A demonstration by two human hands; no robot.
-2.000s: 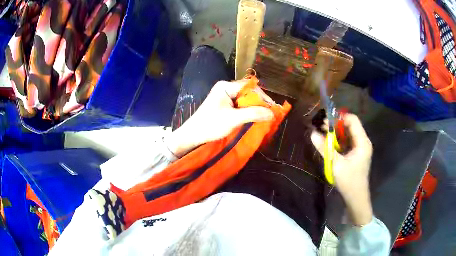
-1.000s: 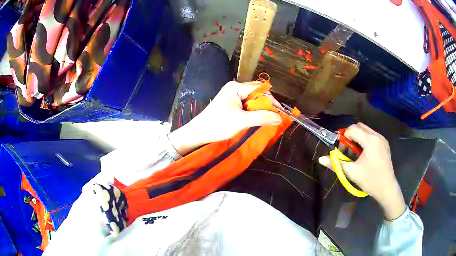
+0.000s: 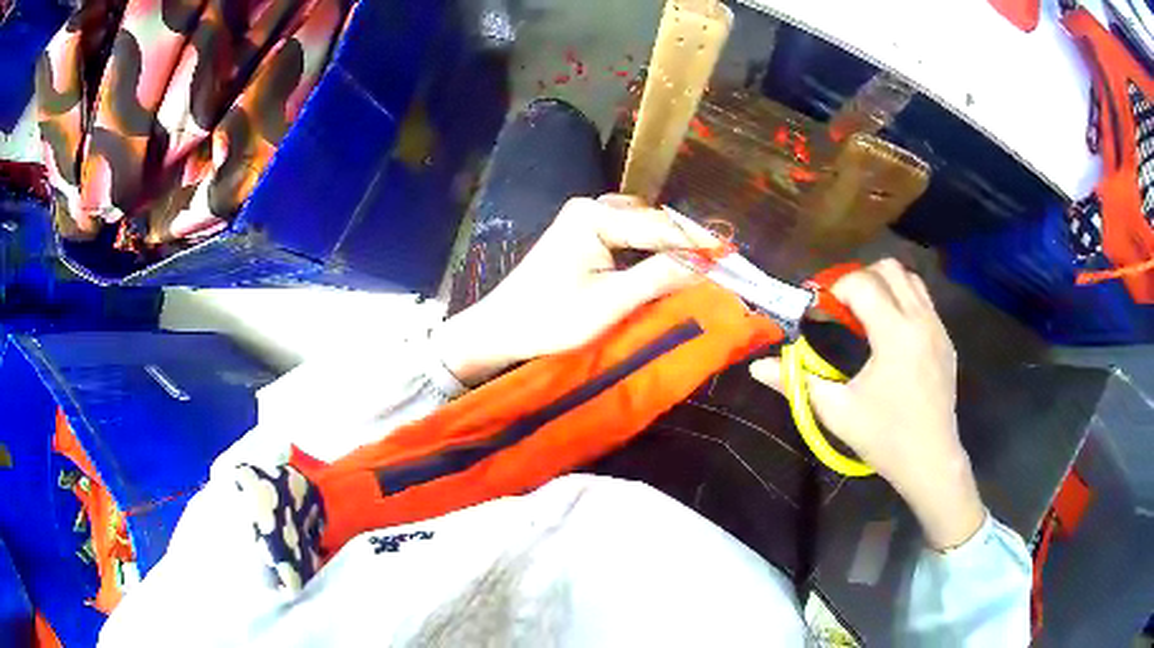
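The orange cloth workpiece [image 3: 595,418] lies slantwise over my lap, its far end pinched in my left hand [image 3: 570,279]. A dark strip [image 3: 544,408] runs along it. A patterned end tab [image 3: 281,513] shows at its near left end, by my left sleeve. My right hand [image 3: 905,392] holds scissors [image 3: 778,298] with yellow and red-orange handle loops. The silver blades lie over the cloth's far end and reach my left fingers. A thin orange thread curl stands near the blades. Whether the blades are cutting cannot be told.
A blue bin [image 3: 335,165] with camouflage pieces [image 3: 165,127] stands at upper left, another blue bin [image 3: 114,418] below it. A wooden stool [image 3: 677,95] with orange scraps is ahead. A white table [image 3: 936,63] with orange pieces [image 3: 1120,177] is at upper right, a grey bin [image 3: 1063,418] at right.
My right hand first brought the scissors left to the cloth's far end; now the blades lie further over it, near my left fingers. The cloth's far end is spread flatter and more of the dark strip shows.
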